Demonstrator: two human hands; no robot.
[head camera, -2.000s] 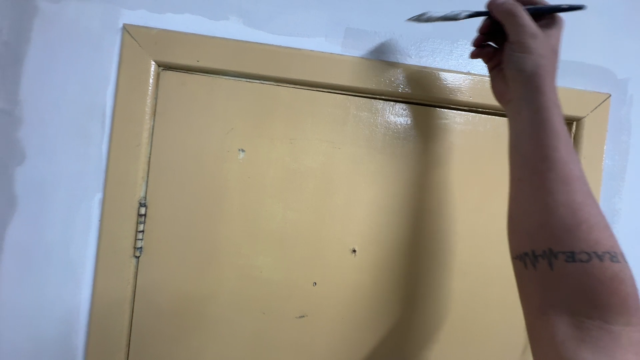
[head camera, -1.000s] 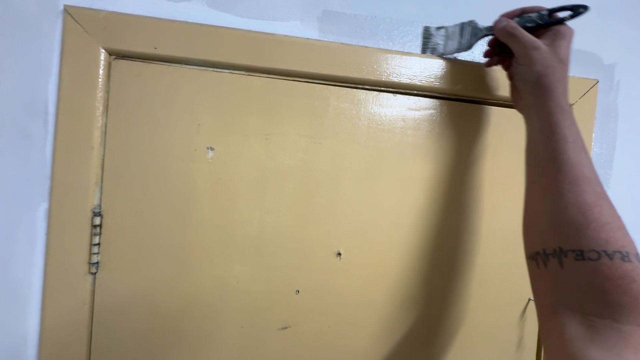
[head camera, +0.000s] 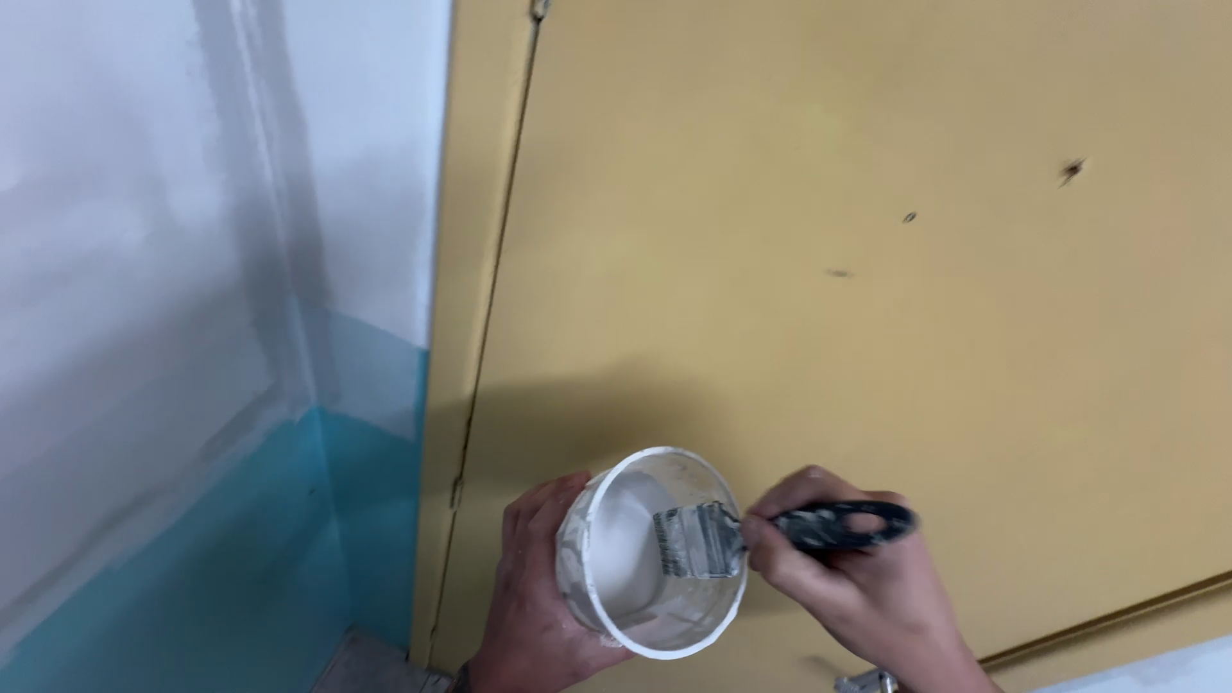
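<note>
My left hand (head camera: 544, 587) is wrapped around a white plastic tub (head camera: 575, 553) with pale paint (head camera: 621, 553) inside, low in the view. In my right hand (head camera: 847, 568) is a flat paintbrush (head camera: 698, 541) with a dark, paint-smeared handle, gripped near the ferrule. The paint-coated bristles are over the tub's mouth, inside its rim; whether they touch the paint I cannot tell. Behind both hands stands a tan door (head camera: 770, 318) with a few small holes and scuffs.
The tan door frame (head camera: 472, 192) runs down left of the door. Beyond it, a wall corner is whitish above (head camera: 125, 241) and teal below (head camera: 212, 568). A metal door handle (head camera: 866, 681) shows at the bottom edge, near my right wrist. A grey object (head camera: 371, 664) is at lower left.
My right hand and the brush have come away from the wall above the door frame to the tub. My left hand and the tub have come into view. The view has swung down and left.
</note>
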